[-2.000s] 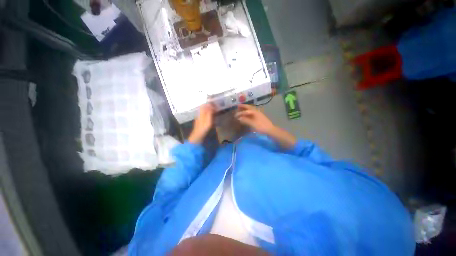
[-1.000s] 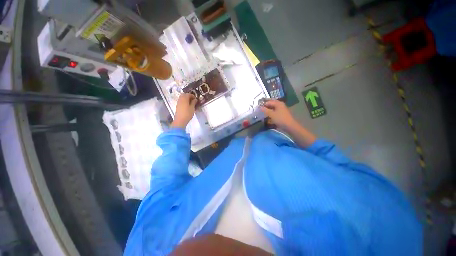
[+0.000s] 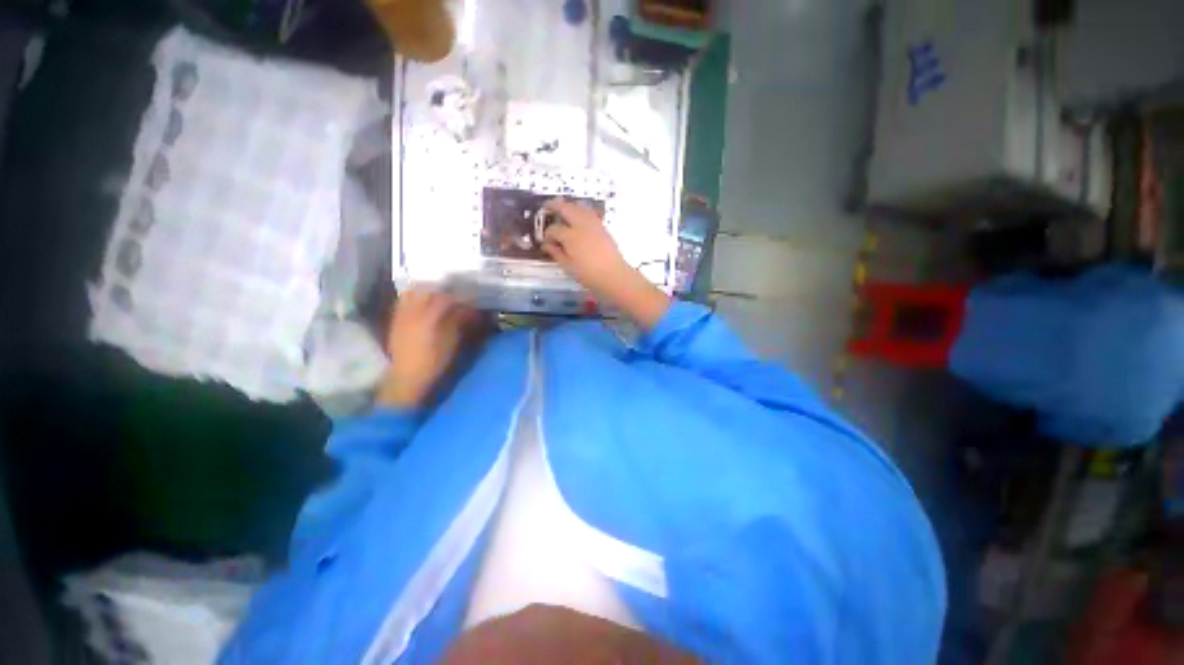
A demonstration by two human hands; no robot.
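The dark brown-red fixture (image 3: 506, 224) lies on the white machine base (image 3: 435, 208), near its front. My right hand (image 3: 571, 237) is over the right part of the fixture, fingertips at a small pale ring (image 3: 542, 224); whether it grips the ring is unclear. My left hand (image 3: 426, 335) is blurred at the base's front left corner, and I cannot tell if it holds anything. The amber press head (image 3: 418, 26) is at the top edge, left of the fixture.
A white blister tray (image 3: 234, 214) lies left of the base, with dark rings along its left column. A red button (image 3: 588, 308) is on the base's front edge. A phone-like device (image 3: 695, 240) is right of the base. A person in blue (image 3: 1078, 351) is at the right.
My right hand has moved from the base's front right onto the fixture. My left hand has left the fixture for the front left corner. The view has shifted, and the fixture now lies nearer the base's front edge.
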